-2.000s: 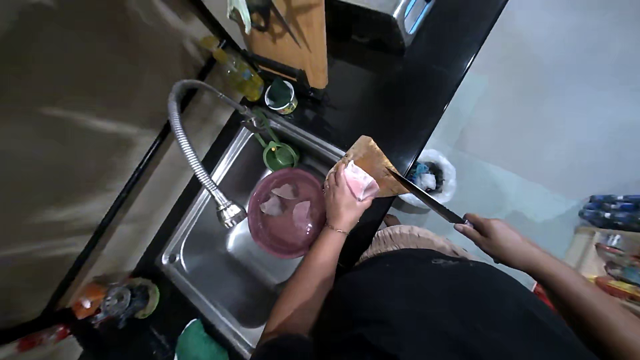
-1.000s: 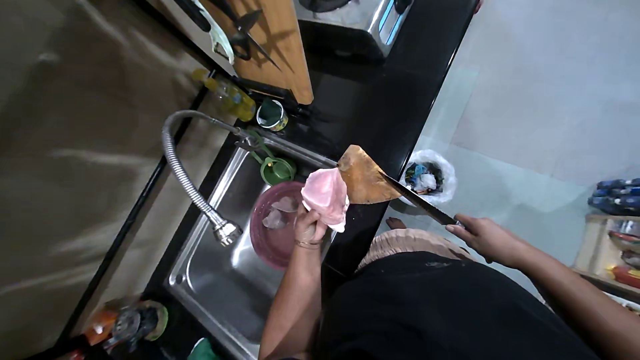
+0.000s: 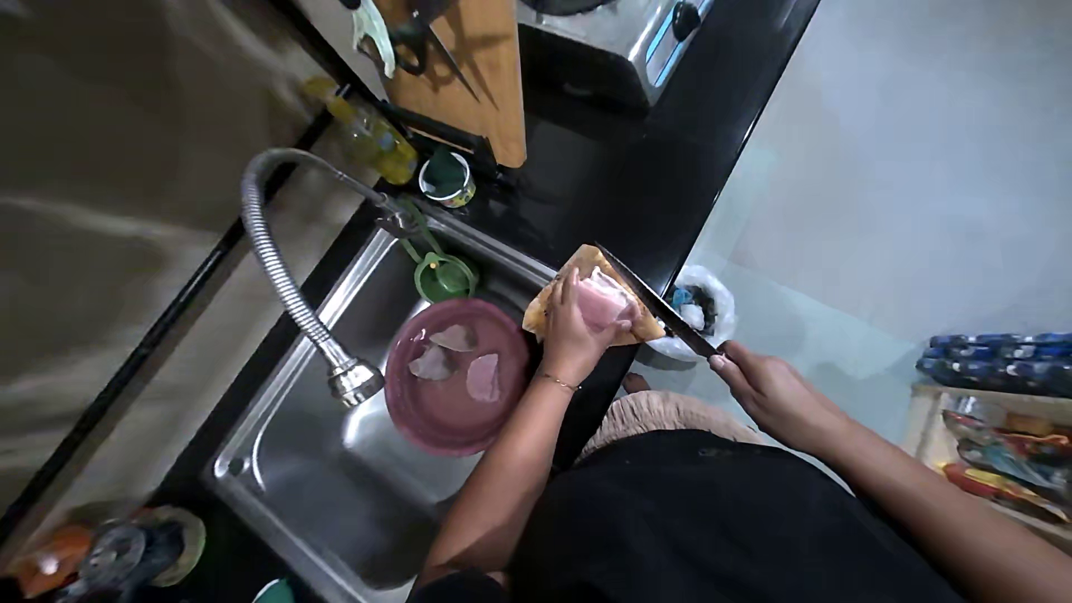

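Observation:
My left hand [image 3: 575, 331] holds a pale pink piece of raw meat [image 3: 605, 299] against a small wooden cutting board [image 3: 543, 311] at the edge of the black counter. A long dark-bladed knife [image 3: 657, 306] is gripped by its handle in my right hand [image 3: 775, 394]; its blade lies along the right side of the board, close to the meat. Left of the board, a pink plastic basin [image 3: 406, 419] stands in the steel sink, with three pale meat slices [image 3: 483, 378] in cloudy water.
A flexible metal faucet [image 3: 356, 381] arches over the sink [image 3: 335, 511]. Near it are a green strainer [image 3: 445, 276], a tub with a sponge [image 3: 447, 179] and a yellow bottle [image 3: 381, 146]. A gas stove [image 3: 607, 42] stands beyond. A lined waste bin [image 3: 720, 306] is below the counter edge.
My left hand has brought the meat from over the basin's edge back onto the board. The knife blade has moved from the board's lower right corner to along its right side.

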